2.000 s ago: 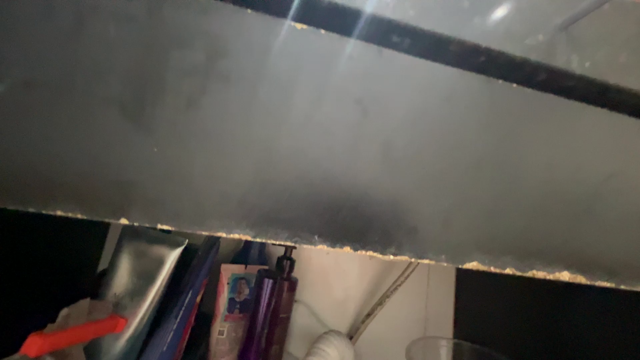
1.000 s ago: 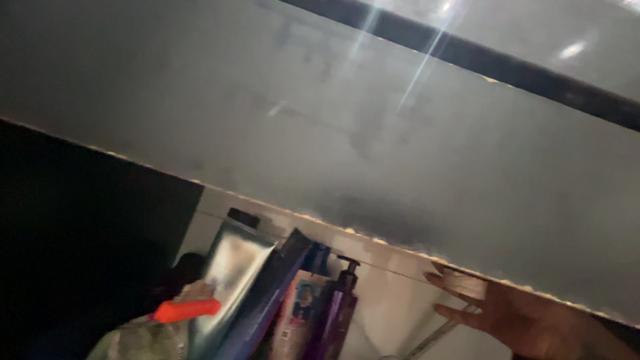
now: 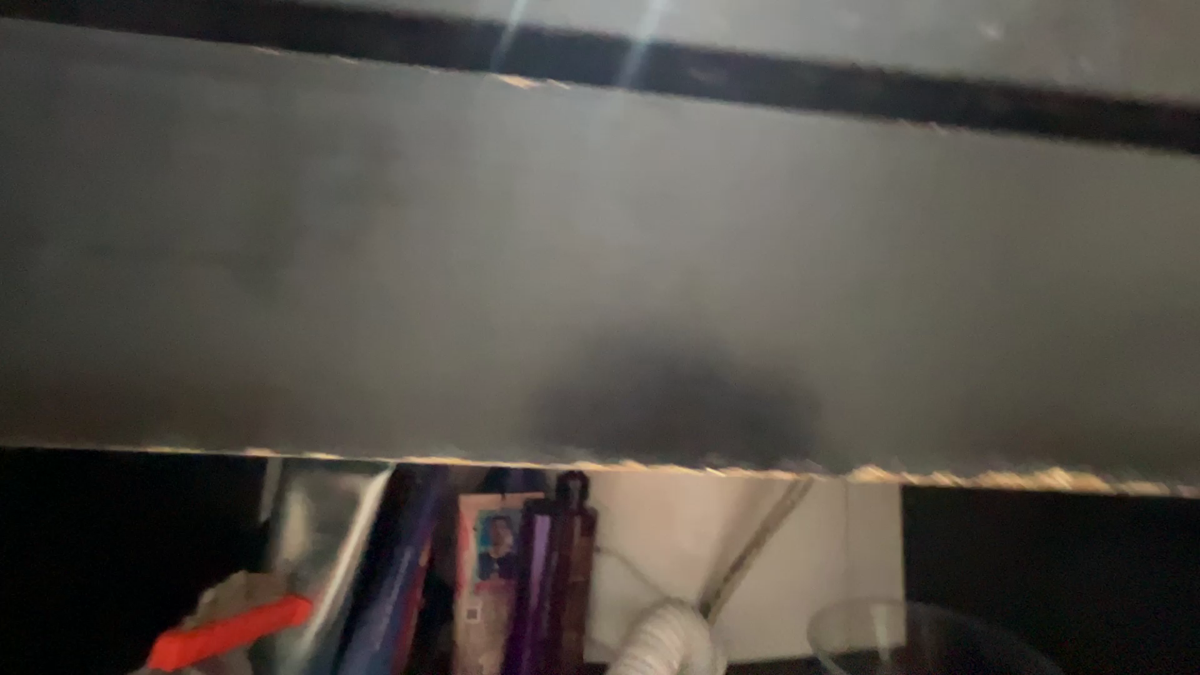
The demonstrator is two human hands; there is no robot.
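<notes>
Neither my left hand nor my right hand is in view. A wide grey board [image 3: 422,253] with a chipped lower edge fills most of the head view. Below it, at the lower left, stand a silvery tube or pouch [image 3: 319,553], a dark blue package [image 3: 389,581], a pink printed package [image 3: 483,581] and purple bottles [image 3: 539,591], one with a dark pump top. A red-orange strip [image 3: 230,633] lies across a crumpled bag at the bottom left. The picture is blurred and the lower parts of these things are cut off.
A white ribbed hose [image 3: 670,637] rises at the bottom centre, near a thin rod or pipe [image 3: 755,548] against a pale tiled wall [image 3: 844,562]. A clear round container rim [image 3: 900,609] shows at the lower right. Dark panels flank the opening.
A hand with spread fingers, under the board's edge at the lower right one second ago, is out of view now. The view has tilted and shifted.
</notes>
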